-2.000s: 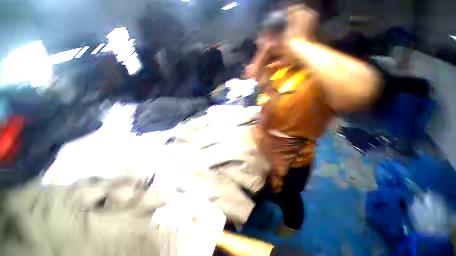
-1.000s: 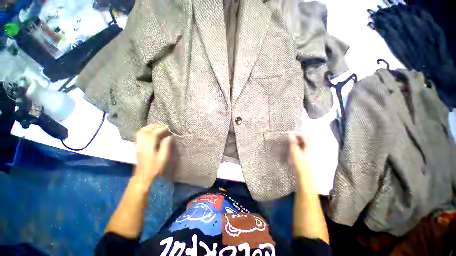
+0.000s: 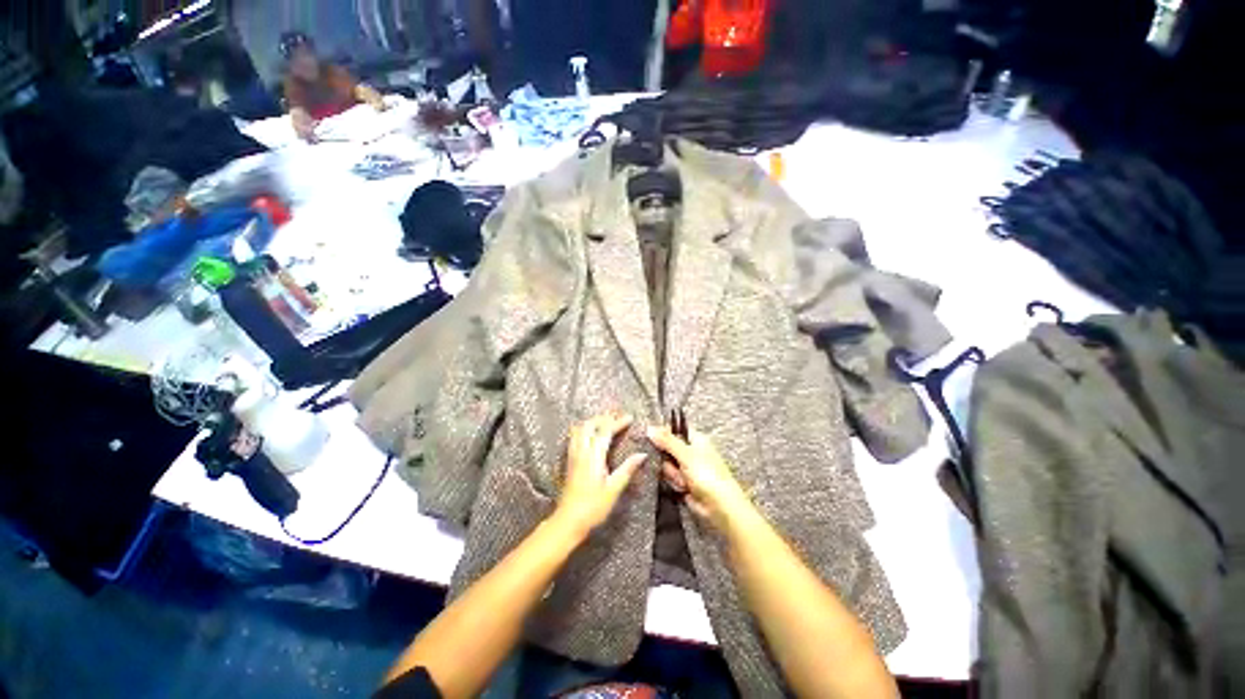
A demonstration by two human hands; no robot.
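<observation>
A grey-brown tweed suit jacket (image 3: 765, 369) lies face up on a stack, collar away from me, its lower fronts towards me. My left hand (image 3: 595, 475) grips the front edge on the left near the button level, thumb and fingers on the cloth. My right hand (image 3: 699, 473) is shut on the opposite front edge, close beside it. A small dark thing shows at my right fingers; I cannot tell if it is a tool. The front button is hidden. Dark lining (image 3: 668, 526) shows between the fronts below my hands.
More tweed jackets (image 3: 1092, 505) lie at right, beside a black hanger (image 3: 939, 389). Dark garments (image 3: 1113, 225) lie behind them. A white spray gun (image 3: 280, 434) with a cord and a black cap (image 3: 440, 221) are at left. A person (image 3: 321, 89) is at the far left.
My hands have moved inward from the pocket areas to the centre front edges. The view has tilted up, showing the collar and far table. Earlier, the view was turned towards a person in brown.
</observation>
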